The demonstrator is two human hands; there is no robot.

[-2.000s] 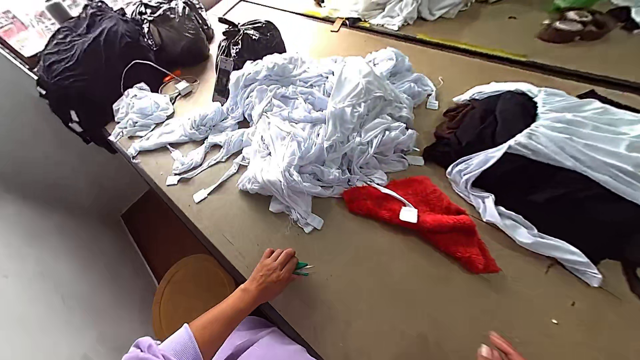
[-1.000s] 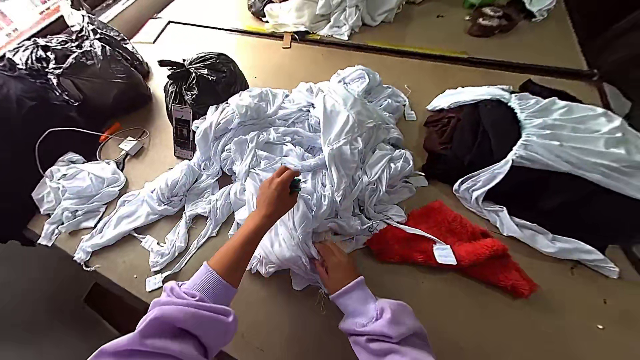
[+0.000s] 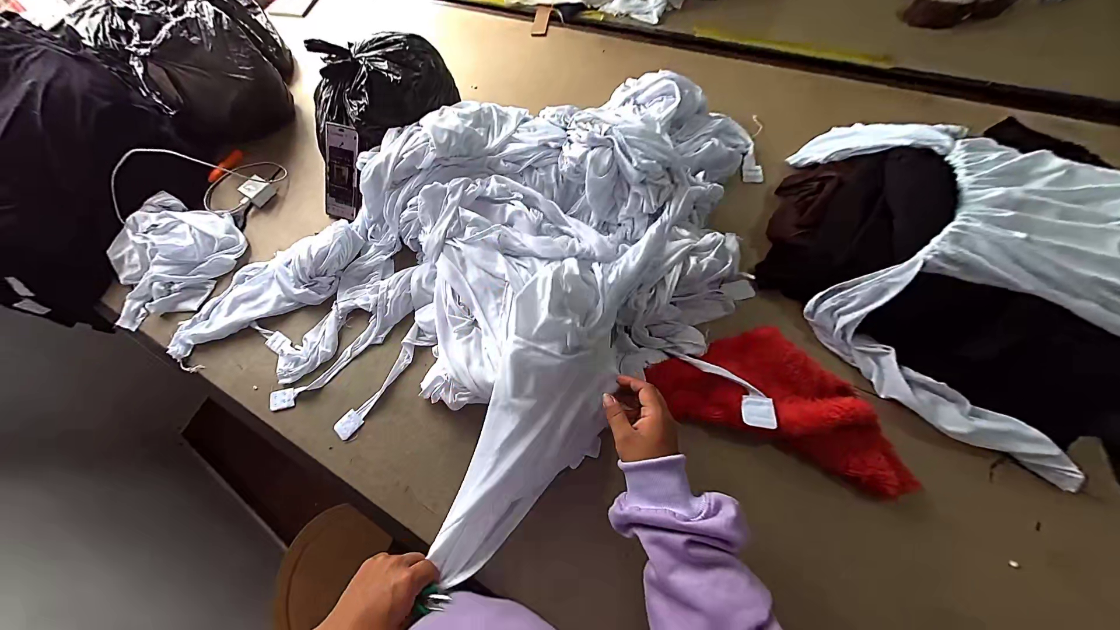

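A large tangled pile of white cloth garments (image 3: 560, 192) lies on the table. One white cloth piece (image 3: 525, 420) is stretched from the pile toward the near edge. My left hand (image 3: 385, 588) grips its near end and also has a small green-handled tool (image 3: 429, 600), perhaps thread snips, mostly hidden. My right hand (image 3: 643, 420) pinches the right side of the same cloth between thumb and fingers. Just right of it lies a red fluffy cloth (image 3: 787, 394), crossed by a white strap with a square white end (image 3: 759, 411).
Black plastic bags (image 3: 385, 83) stand at the back left, with a phone (image 3: 341, 171) leaning upright. A charger with cable (image 3: 257, 190) and a small white cloth (image 3: 179, 254) lie at left. Black and white garments (image 3: 1032, 236) cover the right. A round brown stool (image 3: 324, 560) is below the table edge.
My left hand has moved from the middle of the pile down to the near edge, drawing white cloth out. My right hand has shifted right along the cloth.
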